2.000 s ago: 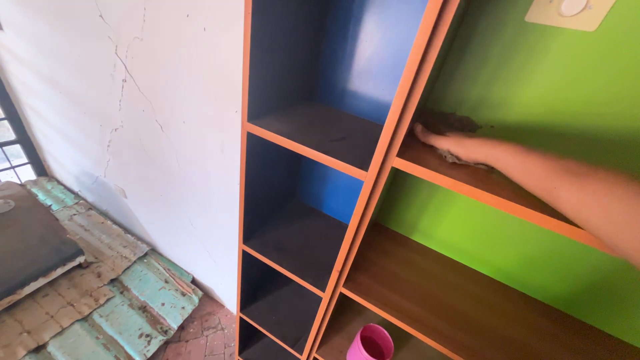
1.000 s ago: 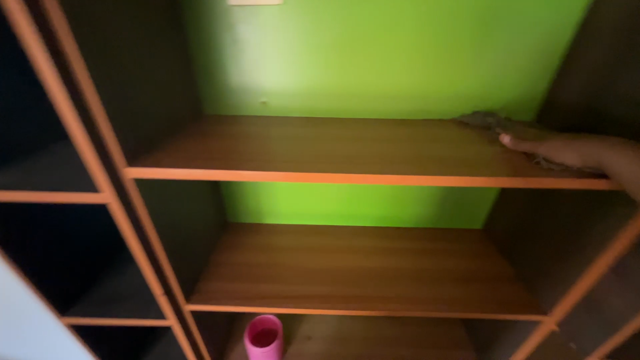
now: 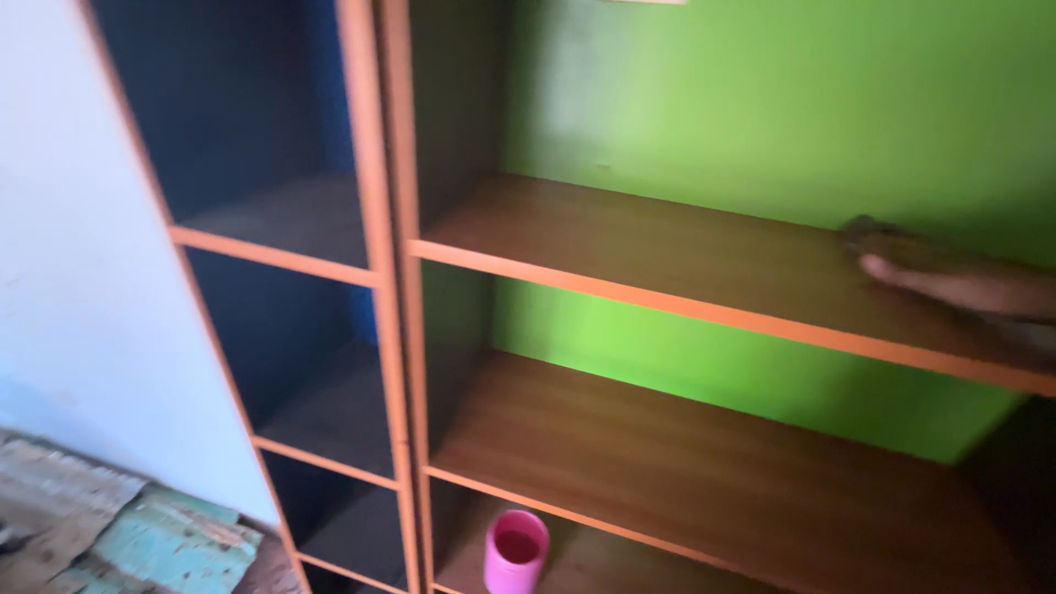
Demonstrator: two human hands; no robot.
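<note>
From the right edge of the head view my right hand (image 3: 949,276) reaches over a brown wooden shelf (image 3: 660,247) of an orange-edged shelving unit, close to its green back panel (image 3: 784,107). Under its fingers is a dark, crumpled cloth (image 3: 862,231), blurred and partly covered by the hand. The lower shelf (image 3: 660,454) lies beneath it. A pink plastic cup (image 3: 517,549) stands upright on the shelf below that. My left hand is out of the picture.
Left of the unit stands a narrow shelving column (image 3: 276,260) with dark compartments and a blue back. Beyond it is a white wall (image 3: 66,247). Worn, green-painted corrugated sheets (image 3: 177,536) lie at the lower left. Vertical uprights separate the two shelving sections.
Two seconds ago the hand and cloth were at this shelf's left end; they are now toward its right part. The view has swung right, then partly back left.
</note>
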